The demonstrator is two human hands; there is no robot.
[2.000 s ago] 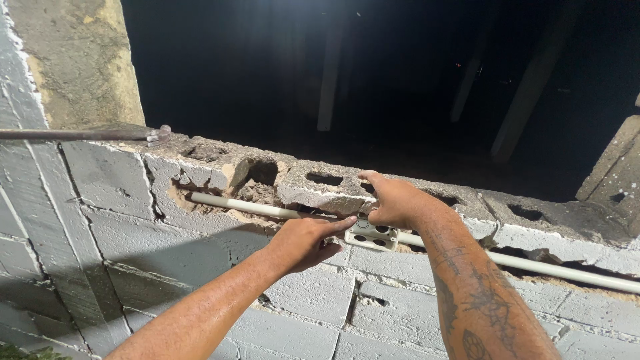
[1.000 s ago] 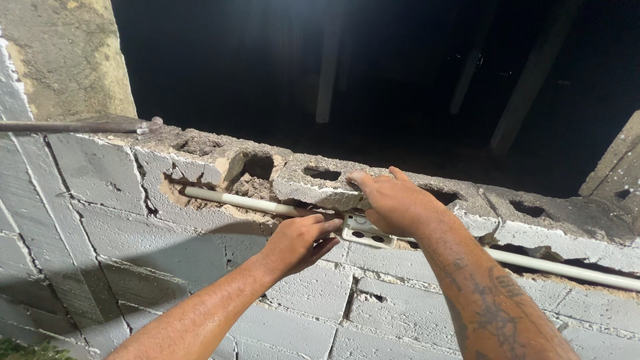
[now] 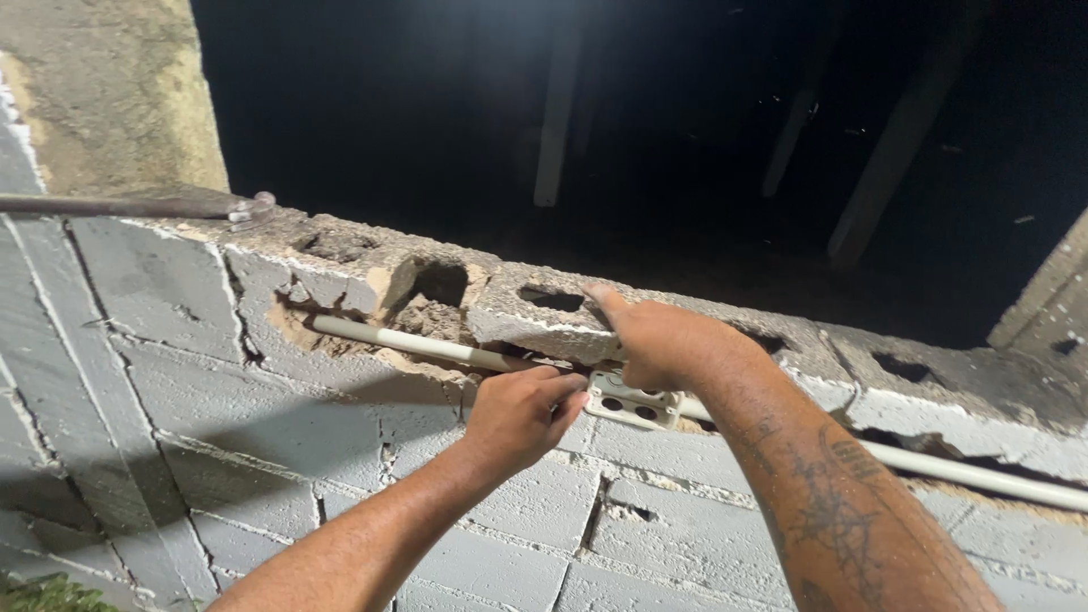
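Observation:
A white plastic conduit pipe [image 3: 416, 342] lies in a broken groove along the top course of a grey-painted concrete block wall [image 3: 671, 459]. Into the groove, between my hands, is set a white plastic electrical box [image 3: 633, 406] with round holes. My left hand [image 3: 523, 416] has its fingers bent at the pipe, just left of the box; whether they grip it is hidden. My right hand [image 3: 663, 344] rests on the block edge above the box, thumb and finger spread over the block top, its lower fingers partly hidden.
A long-handled tool [image 3: 127, 206], perhaps a hammer, lies on the ledge at left. Hollow block cores [image 3: 552, 297] open along the wall top. Concrete jambs [image 3: 127, 93] flank a dark opening. Leaves [image 3: 55, 593] show at bottom left.
Two seconds ago my left index finger pointed across the box; now that hand is curled at the box's left side. My right hand stays at the block edge above the box.

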